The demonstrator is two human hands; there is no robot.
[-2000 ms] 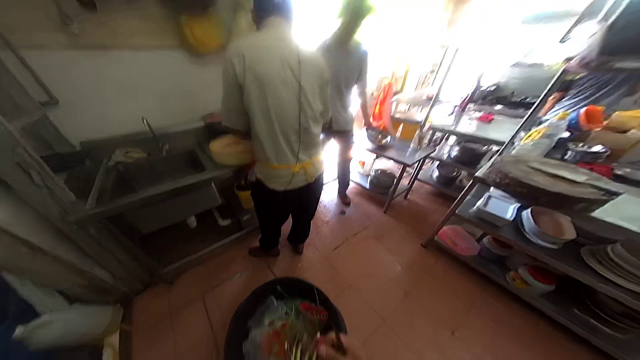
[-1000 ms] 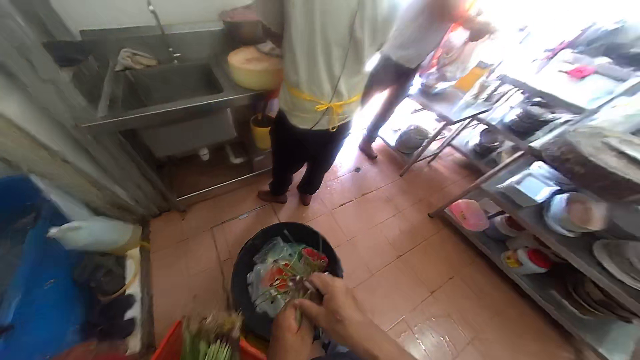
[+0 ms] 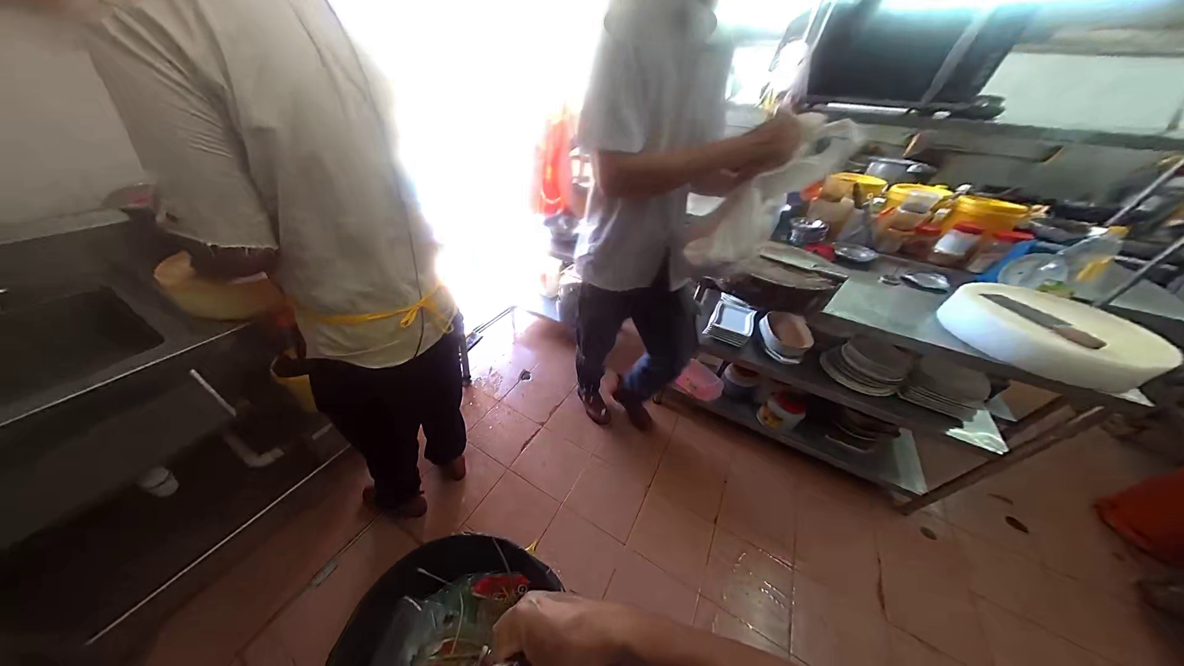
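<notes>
At the bottom of the head view stands a black round tub (image 3: 370,610) holding clear plastic bags (image 3: 430,615) with red print and thin plant stalks. My right hand (image 3: 564,629) reaches over its right rim, fingers curled at the bags; whether it grips anything is hidden. My left hand is out of the frame.
A person at the left stands by a metal sink (image 3: 83,347) with a yellow basin (image 3: 217,291). Another person handles a white plastic bag (image 3: 740,213) beside a steel table (image 3: 888,310). A knife (image 3: 1041,319) lies on a thick white round board (image 3: 980,324); plates (image 3: 865,365) fill the shelf below.
The view has swung up and to the right. One second ago both my hands were together over the tub; now only the right shows. The second person now holds a white bag.
</notes>
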